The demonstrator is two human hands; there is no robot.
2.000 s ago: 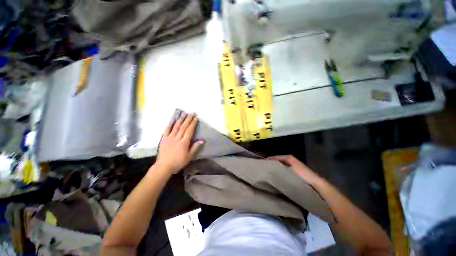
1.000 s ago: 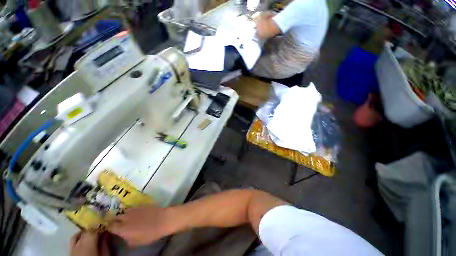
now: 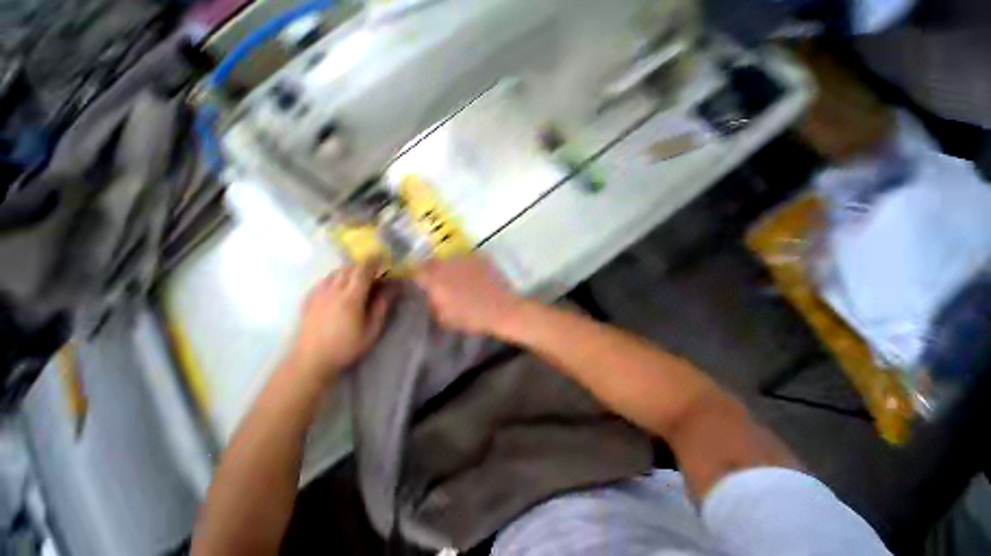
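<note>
The grey-brown cloth (image 3: 478, 434) hangs from the front edge of the machine bed over my lap. Its upper end lies at the needle area between my hands. My left hand (image 3: 339, 315) holds the cloth's left side just in front of the needle area. My right hand (image 3: 469, 291) holds its right side with bent fingers. The yellow printed tape (image 3: 433, 217) shows on both sides of the feed area. The presser foot is too blurred to make out. The off-white machine head (image 3: 435, 81) stands behind my hands.
Blurred snips (image 3: 585, 172) and a tan block (image 3: 674, 147) lie right of the needle. A dark tray (image 3: 741, 103) is at the table's right end. A white-filled plastic bag (image 3: 913, 239) lies on a yellow crate (image 3: 799, 255). Grey-brown cloth (image 3: 87, 206) is heaped at left.
The view has swung back from the right toward the needle area. Two seconds ago my hands were apart at the table's front edge; now they are together with the cloth at the needle area.
</note>
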